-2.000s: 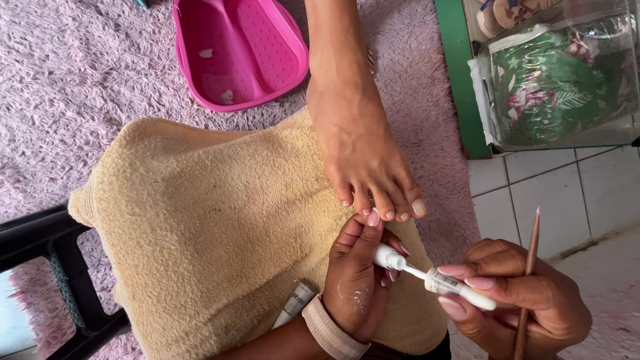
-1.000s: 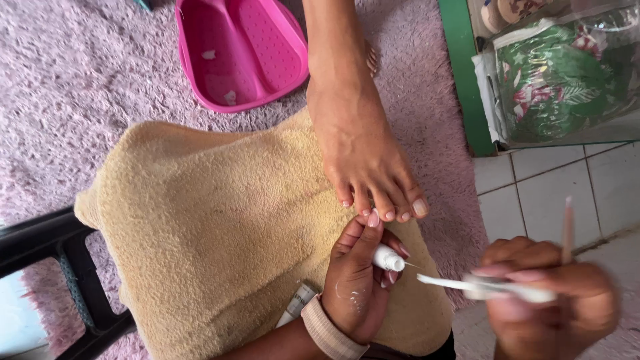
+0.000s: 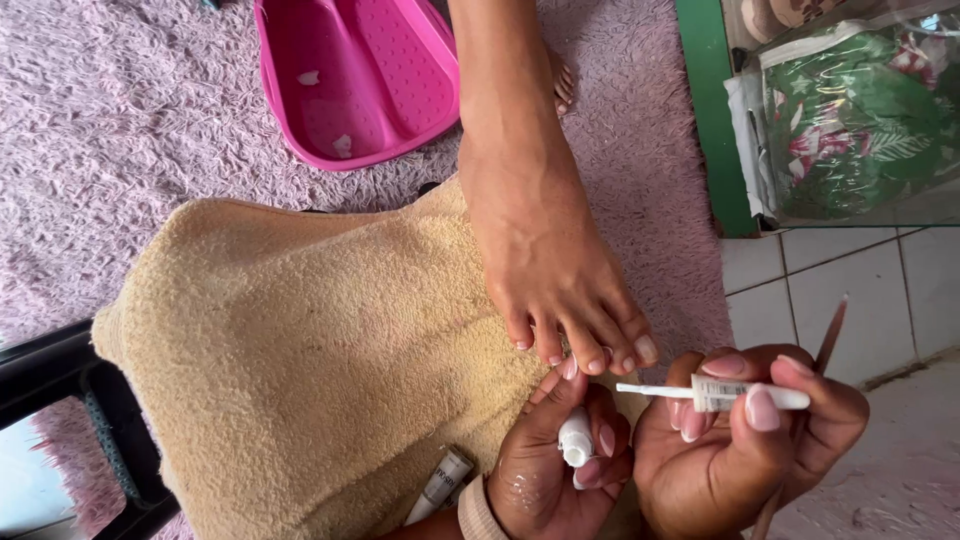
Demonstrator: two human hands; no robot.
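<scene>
Another person's bare foot [image 3: 544, 225] rests on a yellow towel [image 3: 322, 337], toes toward me. My left hand [image 3: 562, 457] holds an uncapped white nail polish bottle [image 3: 576, 439], with fingertips at the middle toes. In my right hand [image 3: 750, 442] is the polish cap [image 3: 750, 395], its white-coated brush [image 3: 652, 391] pointing left, just below the big toe. A thin wooden-coloured stick [image 3: 831, 334] also sits between my right fingers and crosses behind them. A white tube [image 3: 442, 484] bearing writing lies on the towel beside my left wrist.
A pink plastic foot basin [image 3: 360, 154] with white scraps sits on the shaggy pink rug [image 3: 150, 112]. At upper right, a green-edged glass-topped surface [image 3: 712, 112] carries a clear plastic package [image 3: 855, 127]. White floor tiles [image 3: 847, 300] lie below it. A black frame [image 3: 45, 360] shows at left.
The brush was in the bottle's mouth, then came out of it. My right hand has brought it up near the toes. My left hand still holds the bottle, now tilted with its mouth toward me.
</scene>
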